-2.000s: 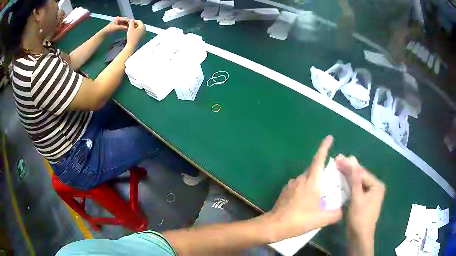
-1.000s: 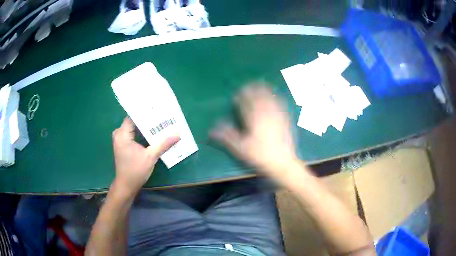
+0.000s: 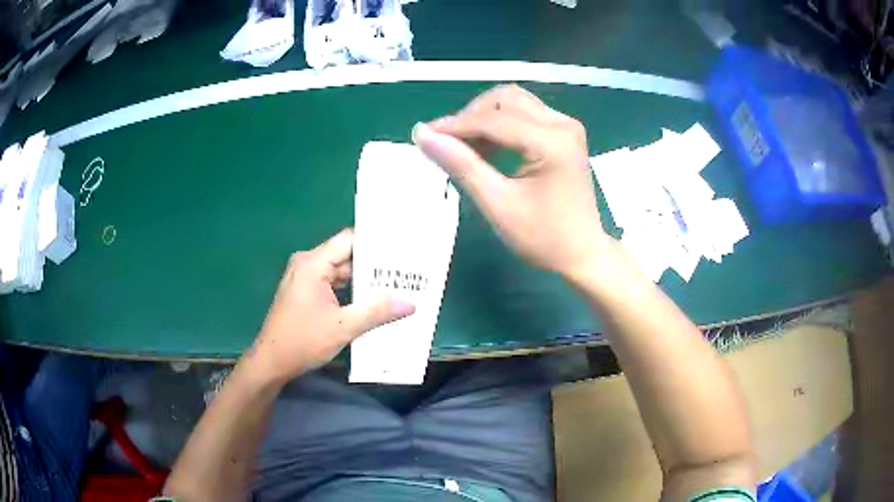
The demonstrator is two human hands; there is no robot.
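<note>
A slim white folded carton (image 3: 404, 235) with a barcode stands near upright in view, in front of me over the green surface's near edge. My left hand (image 3: 328, 306) holds its lower part, thumb on the printed face and fingers behind. My right hand (image 3: 524, 167) is at the carton's top end, thumb and forefinger pinched together at its upper edge. Whether the fingertips grip the flap or something small cannot be made out.
Loose white leaflets (image 3: 671, 201) lie to the right, beside a blue tray (image 3: 799, 137). White cartons (image 3: 29, 216) are stacked at the far left, near rubber bands (image 3: 92, 176). Bagged products (image 3: 358, 34) lie beyond the white strip (image 3: 294, 82). A brown carton (image 3: 784, 392) is below the edge.
The carton has moved right and turned more upright in my left hand. My right hand has moved from the space beside the leaflets to the carton's top, its fingers now pinched.
</note>
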